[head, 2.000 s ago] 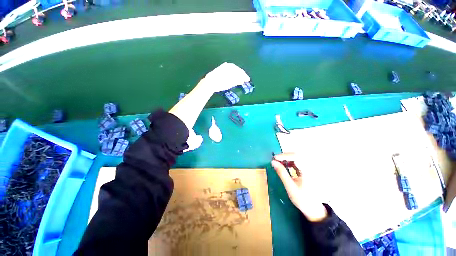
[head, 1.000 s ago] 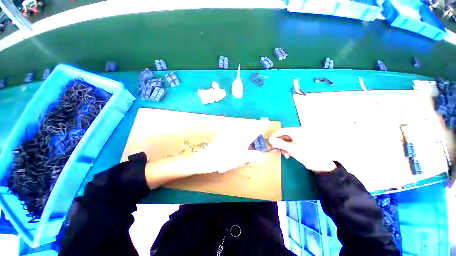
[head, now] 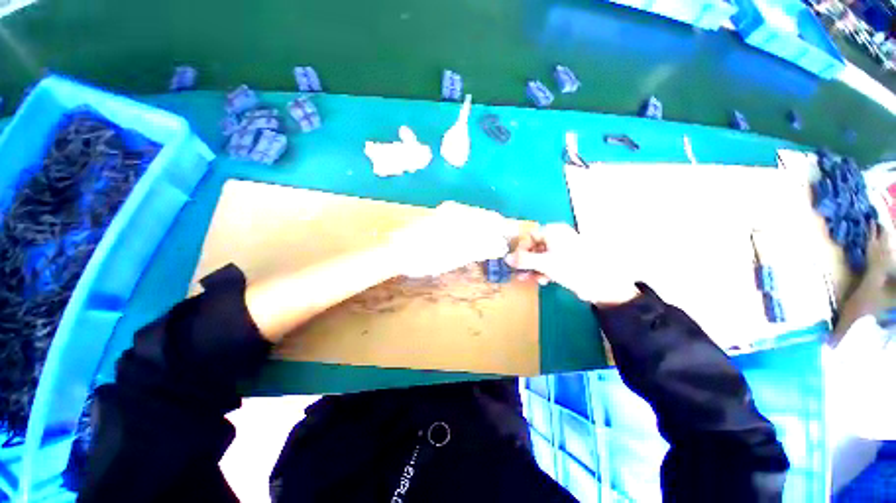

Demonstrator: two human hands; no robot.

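A blue-grey block part [head: 498, 270] is held between my two hands above the right part of the tan cardboard work mat [head: 393, 334]. My left hand [head: 454, 241], in a white glove, grips the block from the left. My right hand [head: 562, 259], which looks bare, has its fingertips pinched at the block's upper right. Fingers cover much of the block. Whether a strap piece is between the fingertips cannot be told.
A blue bin [head: 113, 319] of black straps stands at left. Beyond the mat are a pile of blocks [head: 257, 136], a crumpled wipe [head: 398, 155] and a squeeze bottle [head: 456, 145]. A pale cardboard mat [head: 678, 246] lies at right. Spaced blocks lie on the green belt.
Two seconds ago my left hand was at the belt and the block lay on the mat. Since one second ago both hands stay together on the block, and the view has shifted.
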